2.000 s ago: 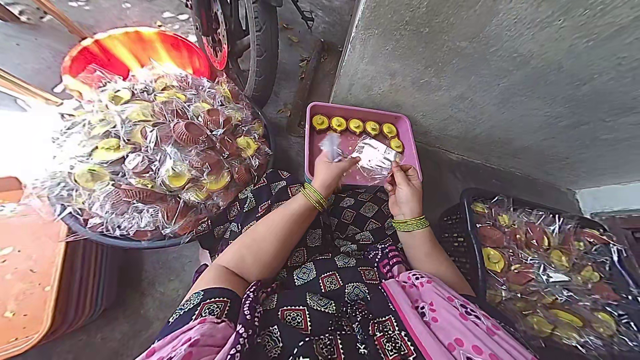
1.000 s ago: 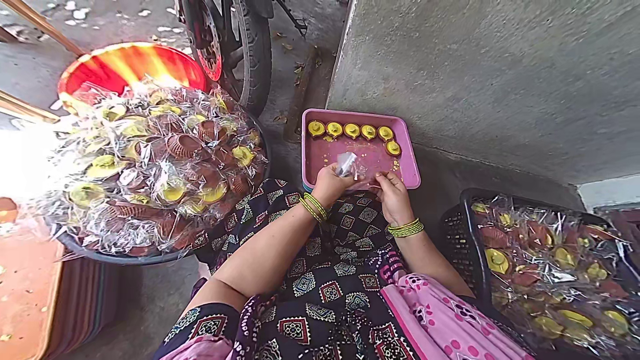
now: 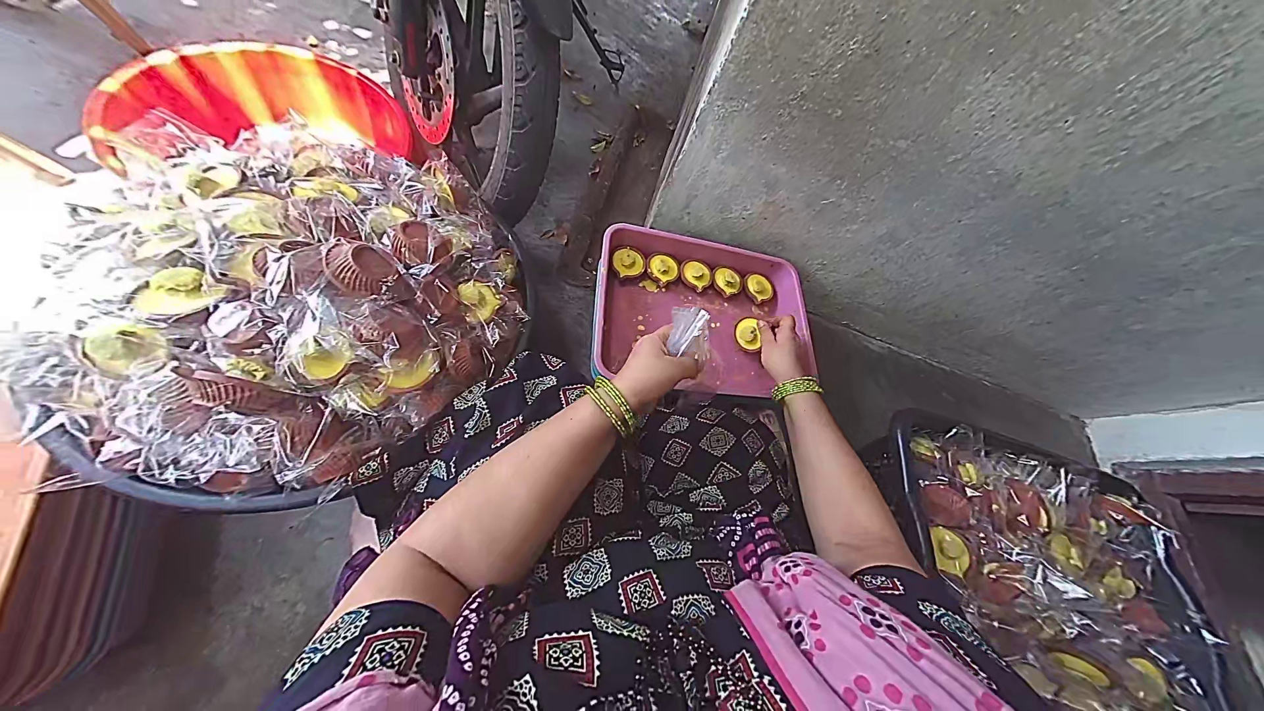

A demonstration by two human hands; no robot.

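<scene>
My left hand [image 3: 656,367] grips a clear plastic bag [image 3: 688,332] over the near left part of a pink tray [image 3: 711,383]. Inside the tray, my right hand [image 3: 782,350] has its fingers closed on the edge of a yellow-topped clay lamp [image 3: 749,334]. Several similar yellow-topped lamps [image 3: 696,275] stand in a row along the far side of the tray, apart from the one at my fingers. Small yellow flakes lie on the tray floor.
A large tub [image 3: 237,502] heaped with wrapped clay lamps [image 3: 360,267] stands at left, a red tub [image 3: 257,89] behind it. A motorcycle wheel [image 3: 528,118] is beyond. At right are a concrete wall [image 3: 948,197] and a black crate [image 3: 913,494] of wrapped pieces. Stacked trays [image 3: 79,583] stand lower left.
My right hand has moved away from my left hand to the right side of the tray and taken hold of a lamp. The lamp now sits nearer than the row.
</scene>
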